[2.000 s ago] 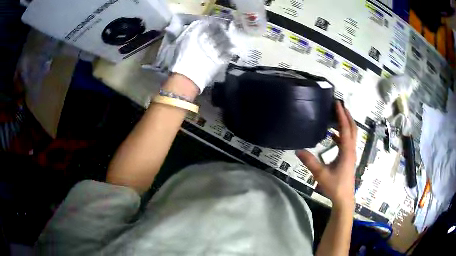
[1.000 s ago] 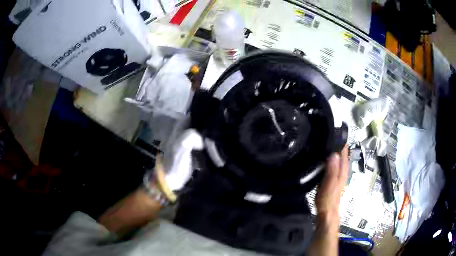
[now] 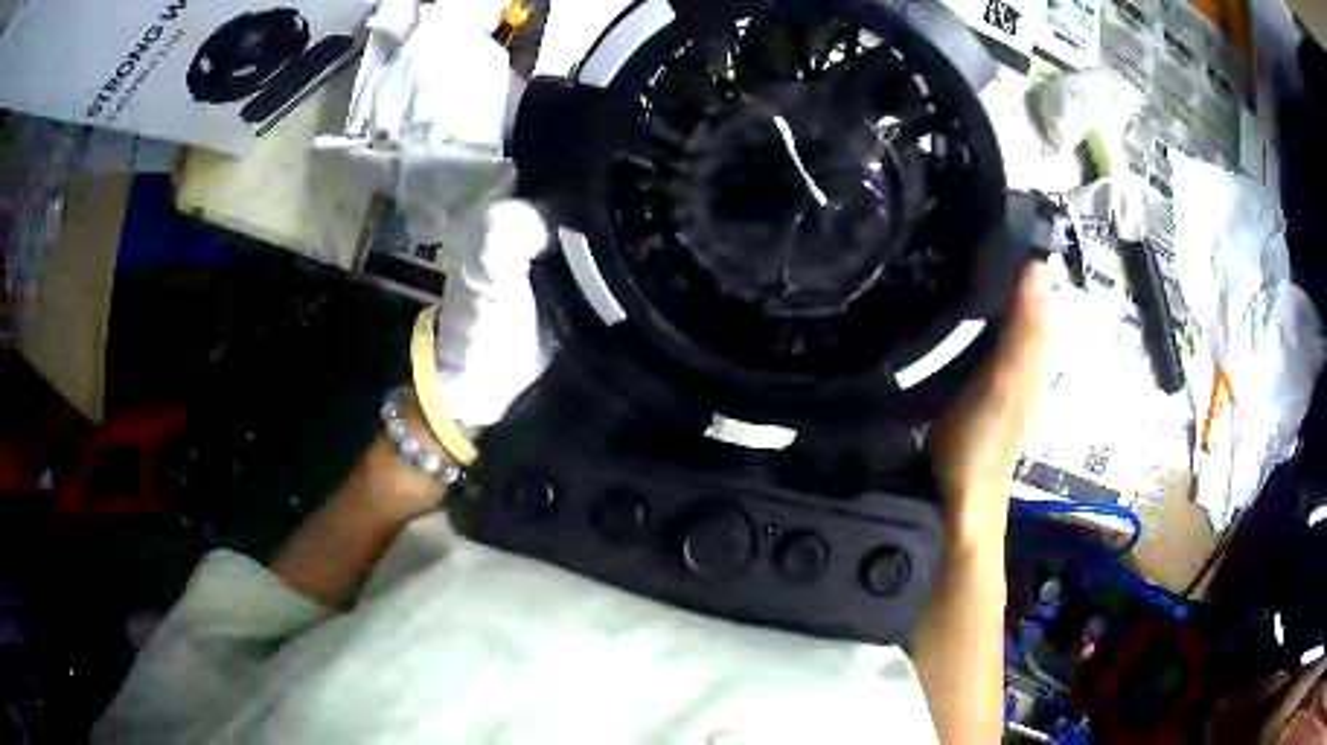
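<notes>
A black desk fan (image 3: 786,189) faces up with its round head away from me and its base (image 3: 713,539) against my body. The base shows a row of round buttons and a larger centre knob. White strips lie around the head's ring, and clear shiny film shows over the centre. My left hand (image 3: 495,313), in a white glove with a yellowish band and a bead bracelet, holds the fan's left side. My bare right hand (image 3: 993,400) holds its right side, with the fingers partly hidden at the rim.
A white carton (image 3: 131,66) with a fan picture stands at upper left, beside a small box of crumpled white cloth (image 3: 432,88). At right are a black bar-shaped handle (image 3: 1154,313), a crumpled rag (image 3: 1074,109), white plastic or paper (image 3: 1237,291) and an orange stick (image 3: 1217,408).
The fan has turned from its dark housing side to its front and come closer to my body. My left hand has moved from the cloth box to the fan's left side. The view has shifted.
</notes>
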